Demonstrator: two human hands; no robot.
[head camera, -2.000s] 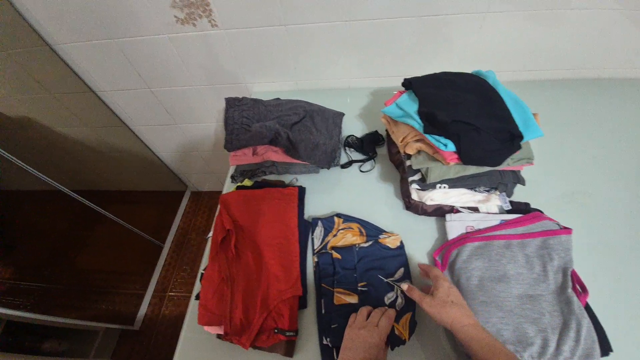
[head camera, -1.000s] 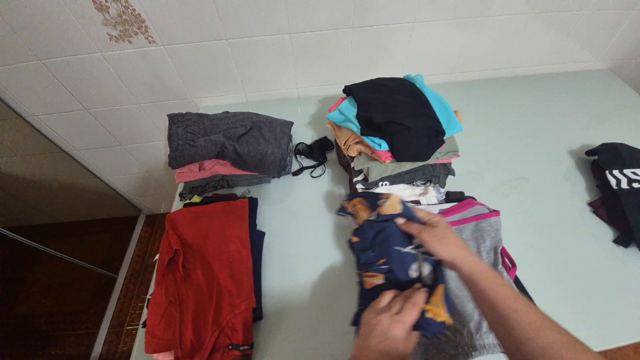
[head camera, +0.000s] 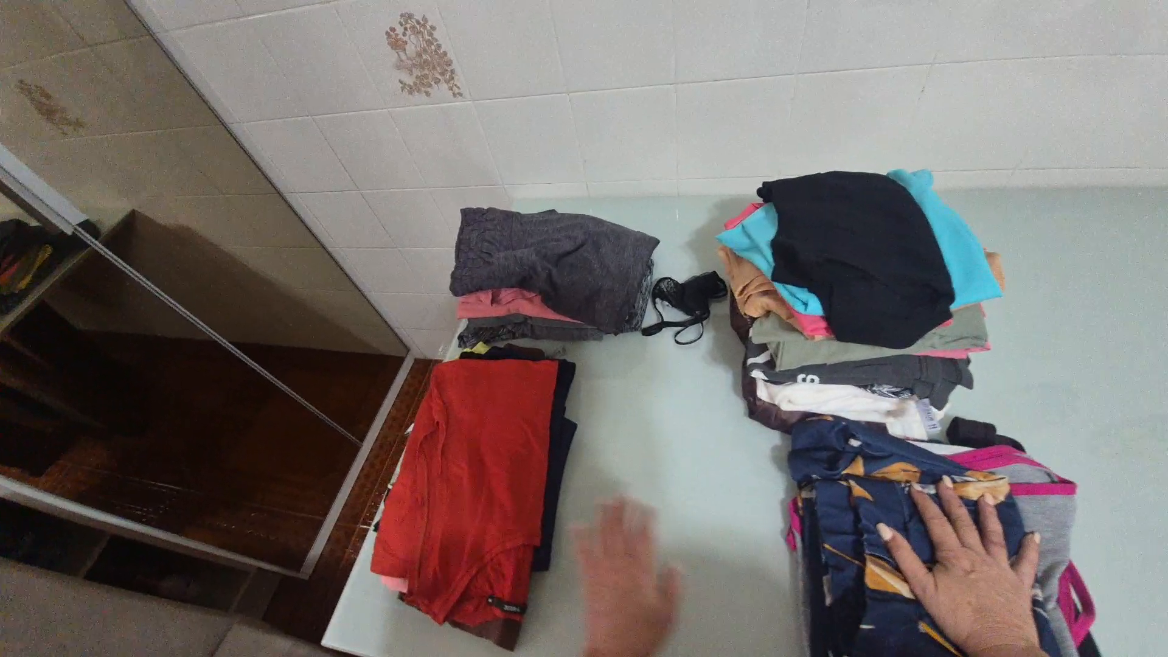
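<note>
My right hand (head camera: 972, 570) lies flat, fingers spread, on a folded navy garment with a yellow floral print (head camera: 867, 529). That garment rests on a grey garment with pink trim (head camera: 1049, 502). Blurred and holding nothing, my left hand (head camera: 628, 579) is over the pale table between the navy garment and a stack topped by a folded red garment (head camera: 484, 456).
Behind the red stack is a pile topped by dark grey clothing (head camera: 552, 260). A black strappy item (head camera: 691, 297) lies beside it. A taller pile topped by a black garment (head camera: 853, 255) stands near the tiled wall (head camera: 730, 109). A mirrored door (head camera: 228, 365) is at left.
The navy floral garment has moved from beside the red stack onto the grey, pink-trimmed garment. My left hand has come off it and moved left; my right hand now presses flat on it.
</note>
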